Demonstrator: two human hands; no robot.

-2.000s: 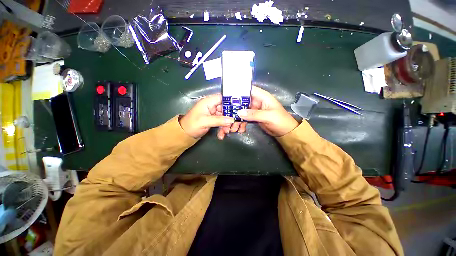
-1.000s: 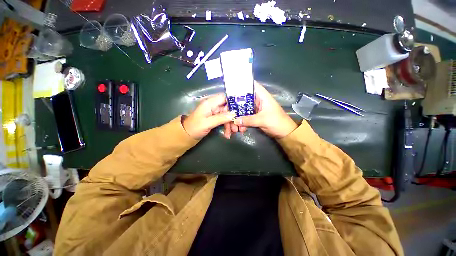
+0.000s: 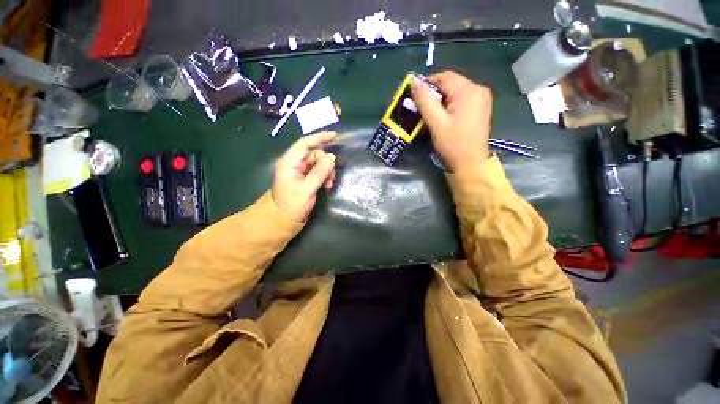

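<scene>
A keypad phone with a yellow edge is tilted over the green mat, right of centre. Its screen is dark and its number keys face up at the lower left end. My right hand holds it by the upper right end, with the thumb over the screen. My left hand is left of the phone, apart from it, fingers part curled and holding nothing that I can see.
Two black back housings with red spots stand at left, near a dark smartphone. A white pad, white stick and silver bag lie above. Tweezers, a solvent bottle and a black-handled tool are at right.
The phone's lit screen has gone dark. My right hand has moved up and right with the phone and turned it. My left hand has let go and moved left. The whole view has shifted.
</scene>
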